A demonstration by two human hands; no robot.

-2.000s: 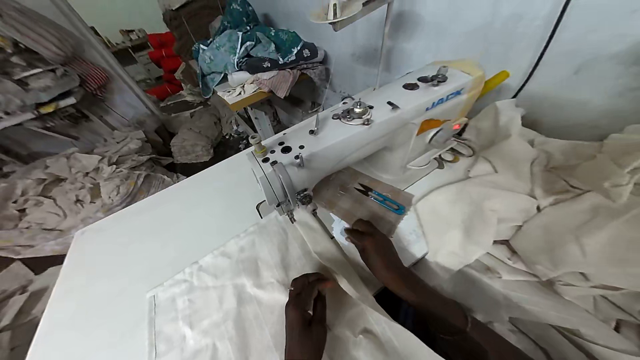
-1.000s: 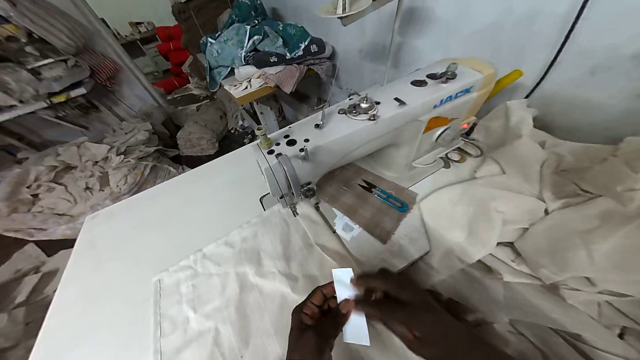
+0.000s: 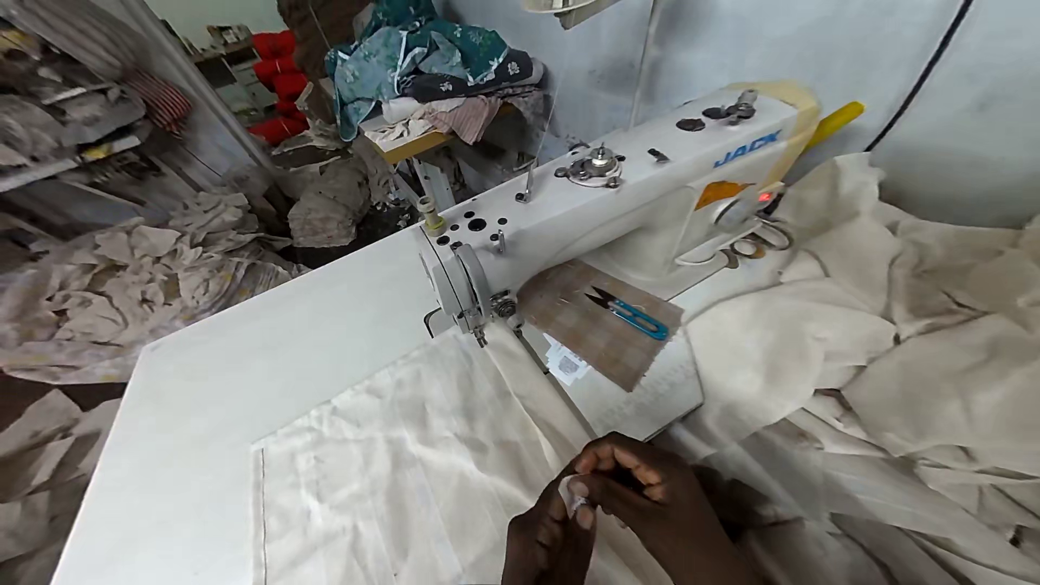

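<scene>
My left hand (image 3: 548, 532) and my right hand (image 3: 642, 487) meet at the lower middle, pinching a small white label (image 3: 571, 496) between their fingertips. Beneath them lies cream fabric (image 3: 382, 455), which reaches up under the needle area of the white Jack sewing machine (image 3: 561, 219). Blue-handled thread snips (image 3: 630, 313) rest with blades apart on a brown checked cloth scrap (image 3: 601, 325) on the machine bed. Several small white printed labels (image 3: 566, 363) stick out from under the scrap's lower left edge.
Cream fabric (image 3: 918, 325) is heaped to the right of the machine. The white table (image 3: 268, 366) has its edge at the left, with piled cloth (image 3: 146, 276) beyond it. Behind the machine, folded patterned clothes (image 3: 439, 65) lie on a small stand.
Two seconds ago my right hand was beside the machine bed, near the labels. One second ago a longer white strip showed between my hands; now only a small, bent part shows.
</scene>
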